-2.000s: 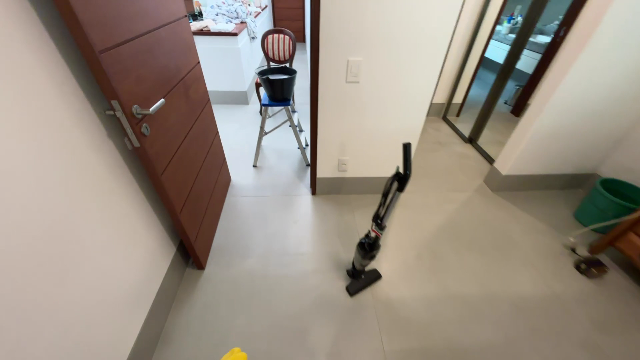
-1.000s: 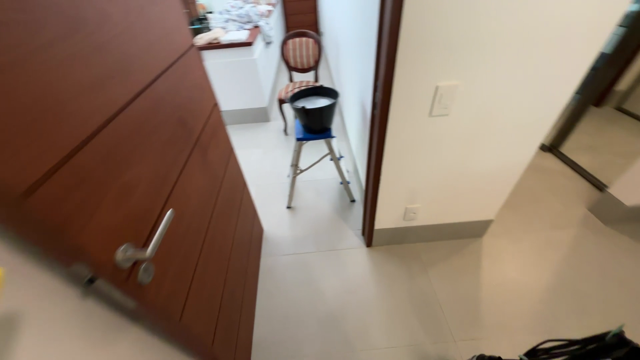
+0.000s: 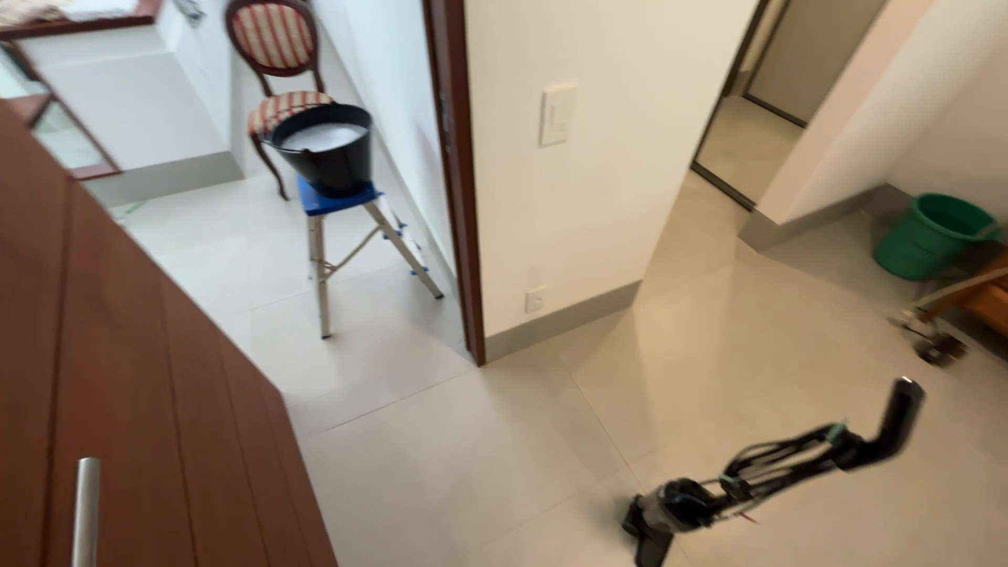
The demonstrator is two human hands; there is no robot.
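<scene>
Neither my left hand nor my right hand is in the frame. A black stick vacuum cleaner [image 3: 693, 504] stands on the tiled floor at the lower right, its handle leaning right and its cord wrapped along the shaft. Past the doorway, a black bucket [image 3: 339, 161] with whitish contents sits on the blue top of an aluminium stepladder [image 3: 319, 268]. The brown wooden door [image 3: 157, 354] fills the lower left, with part of its metal lever handle [image 3: 85, 512] showing at the bottom edge.
A chair with striped upholstery [image 3: 276, 35] is behind the bucket. The dark door frame [image 3: 457, 181] borders a white wall with a switch [image 3: 557, 115] and an outlet [image 3: 535, 299]. To the right are a green bucket [image 3: 933, 236] and wheeled wooden furniture [image 3: 984, 295].
The view has swung and moved nearer the doorway. A bit of yellow at the bottom edge two seconds ago is out of view now. The bucket remains on the stepladder.
</scene>
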